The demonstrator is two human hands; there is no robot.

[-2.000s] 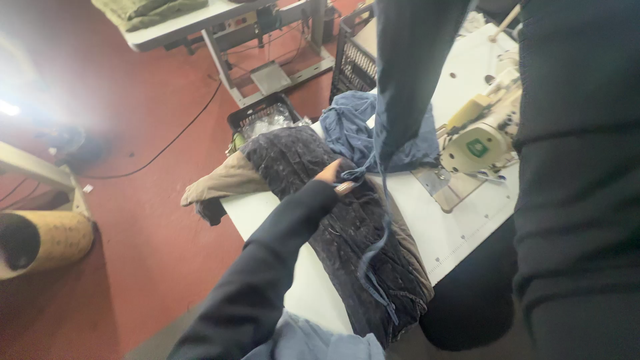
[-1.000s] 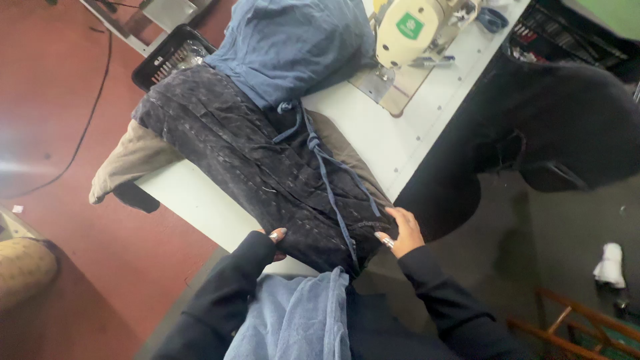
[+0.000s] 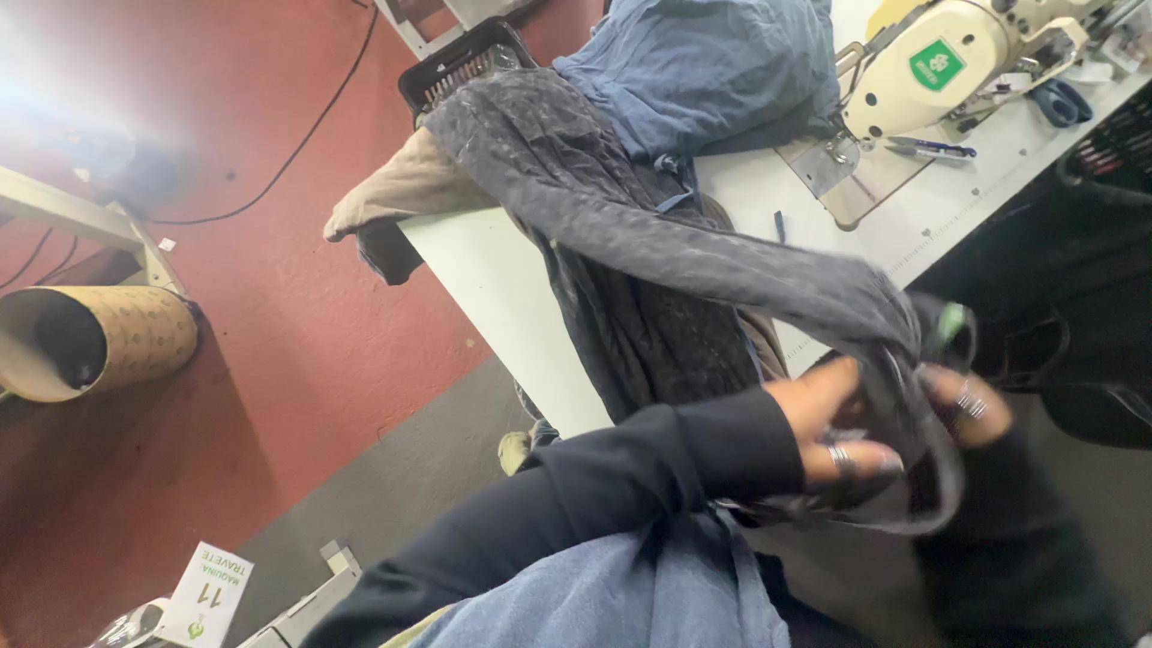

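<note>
My left hand (image 3: 837, 423) and my right hand (image 3: 972, 405) both grip the end of a dark grey garment (image 3: 648, 225), close together beyond the table's near edge. The cloth bends around the fingers, and both hands are blurred. One long strip of the garment stretches back across the rest of it on the white sewing table. Beyond it lies a blue garment (image 3: 720, 72) with a thin cord. A brown garment part (image 3: 414, 184) hangs over the table's left edge. More blue cloth (image 3: 594, 594) rests on my lap.
An industrial sewing machine (image 3: 927, 72) stands on the white table (image 3: 522, 297), with a pen (image 3: 931, 148) and blue-handled snips (image 3: 1062, 101) nearby. A black basket (image 3: 468, 58) is behind the garments. A cardboard tube (image 3: 117, 342) and a cable (image 3: 310, 135) are at the left.
Both hands have moved right from the near end of the dark garment. A part of it that lay flat is now lifted and stretched across the rest.
</note>
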